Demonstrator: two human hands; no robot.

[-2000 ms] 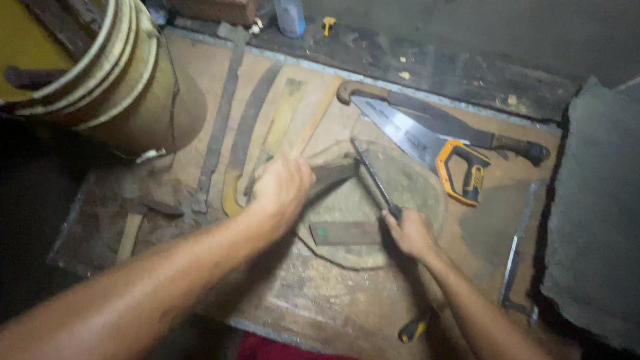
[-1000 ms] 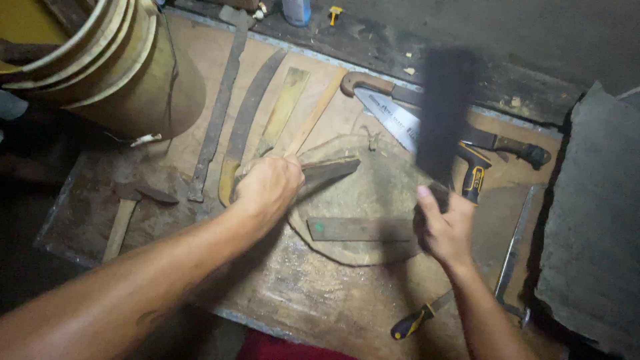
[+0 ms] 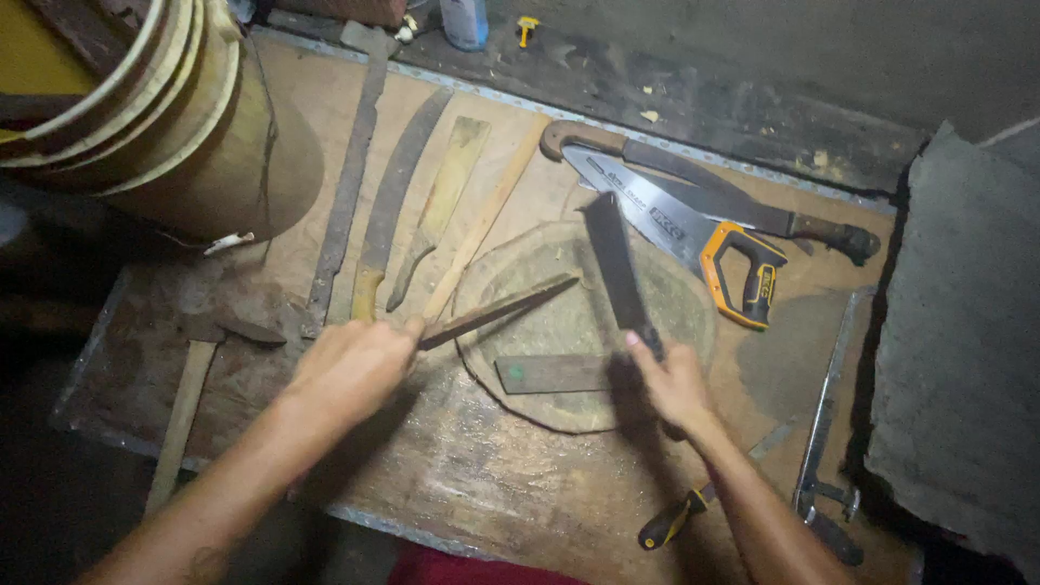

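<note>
My left hand (image 3: 357,361) grips the near end of a narrow dark strip of wood (image 3: 500,313), whose far end reaches over a round wooden block (image 3: 552,414). My right hand (image 3: 670,378) is closed round the handle of a broad dark blade (image 3: 617,264), perhaps a machete, which points away from me over the block's right part. The blade lies to the right of the strip's tip, with a gap between them. A flat grey-brown wooden piece (image 3: 552,374) lies on the block, its right end hidden in shadow and behind my right hand.
A handsaw (image 3: 674,219) and a machete (image 3: 715,175) lie beyond the block. Further blades (image 3: 398,187) lie at the left, near a plastic bucket (image 3: 284,162) and a hammer (image 3: 183,406). A screwdriver-like handle (image 3: 670,520), a hacksaw (image 3: 821,422) and a rough grey slab (image 3: 959,325) are at the right.
The dark blade in my right hand stood raised and blurred a second ago; now it is lower, over the block. My left hand keeps its hold on the strip.
</note>
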